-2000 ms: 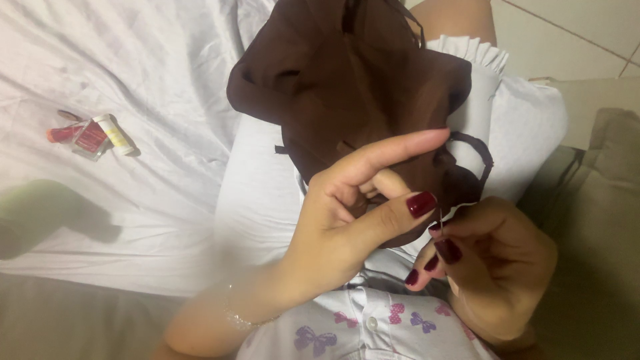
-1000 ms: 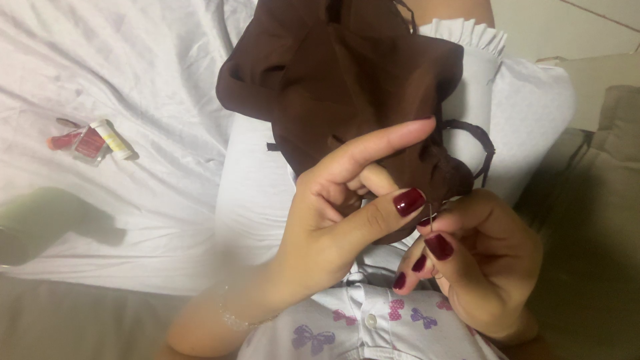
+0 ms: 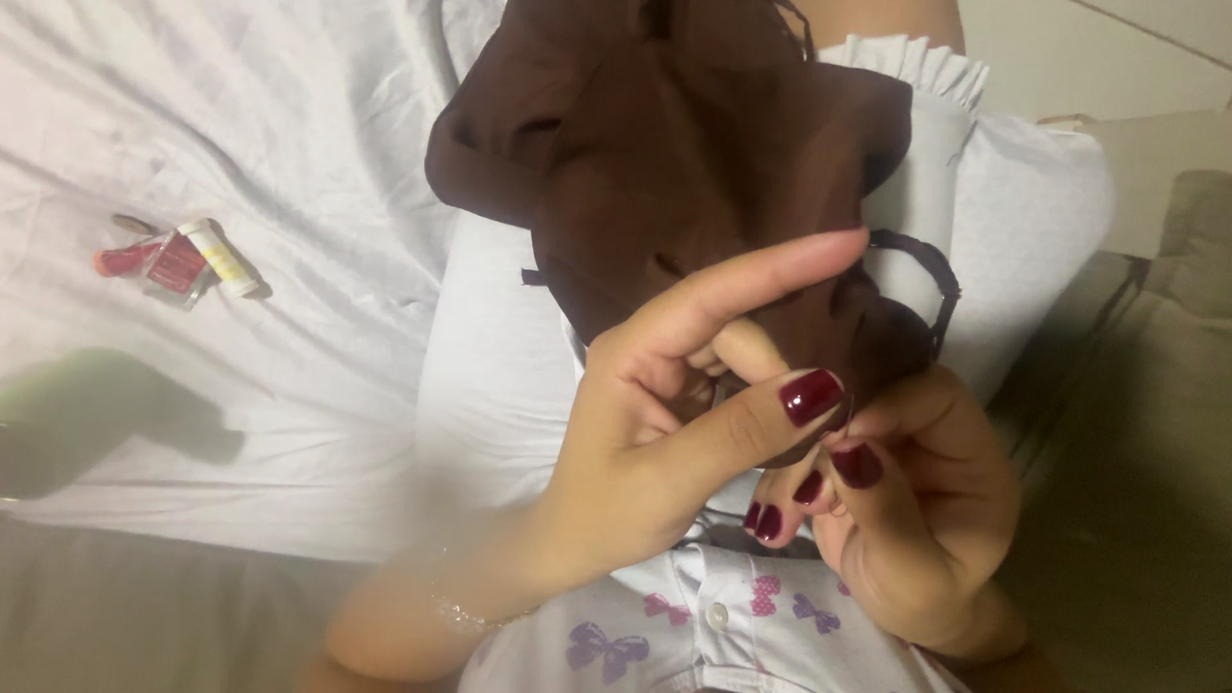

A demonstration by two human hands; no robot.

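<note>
Over my lap lies a brown cloth garment [image 3: 693, 164] with a thin dark strap [image 3: 929, 269] looping out at its right side. My left hand [image 3: 674, 433] is above the garment's lower part, index finger stretched out, thumb and a bent finger pressed near a thin thread or needle. Close against its thumb tip, my right hand [image 3: 905, 500] pinches what looks like the same fine thread or needle [image 3: 849, 419] between thumb and index finger. The thing is too thin to tell which. A small loop of thread shows by the right fingers.
On the white sheet [image 3: 318, 404] at the left lie a small clear container with red contents [image 3: 176, 265], a red item [image 3: 125, 260] and a white and yellow tube [image 3: 219, 258]. A blurred green object [image 3: 96, 419] is nearer me. Grey-green cushions [image 3: 1136, 462] are at the right.
</note>
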